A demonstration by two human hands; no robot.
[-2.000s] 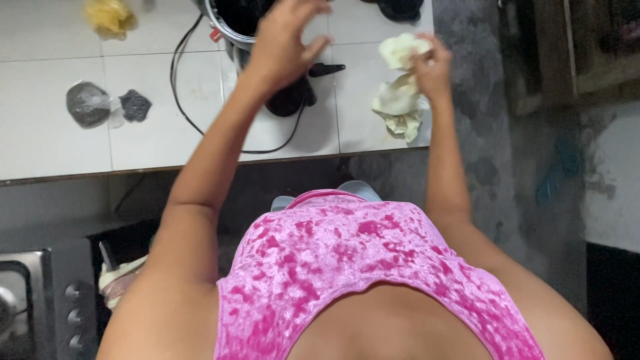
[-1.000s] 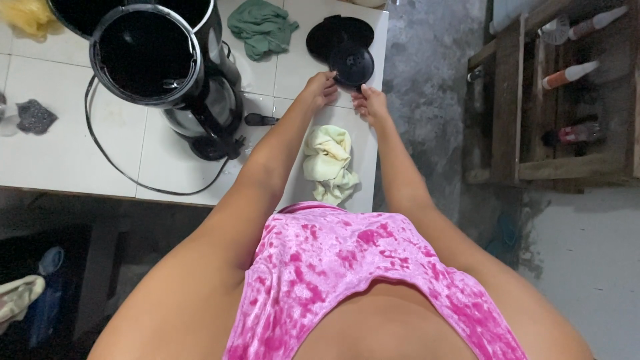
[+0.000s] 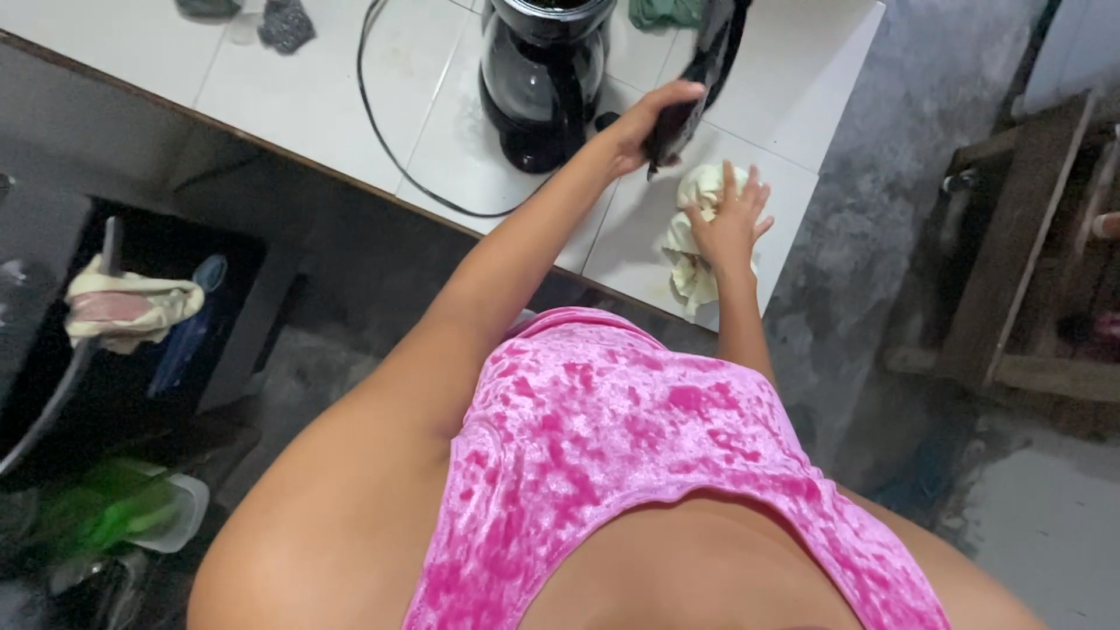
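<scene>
My left hand [image 3: 647, 131] grips a black plastic lid-like part [image 3: 700, 87], raised on edge above the white tiled counter. My right hand [image 3: 732, 219] lies with fingers spread on a crumpled pale yellow cloth [image 3: 691, 284] near the counter's front right corner; whether it grips the cloth is not clear. Left of my left hand is a black coffee maker [image 3: 542, 87] with a glass carafe, its top cut off by the frame edge.
A black cord [image 3: 381, 136] loops over the tiled counter [image 3: 328, 105]. At the back are a green cloth [image 3: 665, 12] and a dark knotted plastic bag [image 3: 286, 26]. A wooden shelf [image 3: 1019, 236] stands right; another cloth [image 3: 131, 306] hangs on a curved bar at lower left.
Both hands were at the black lid-like part a second ago. Now my left hand holds it raised and tilted, and my right hand has moved onto the pale cloth. The view has shifted and turned.
</scene>
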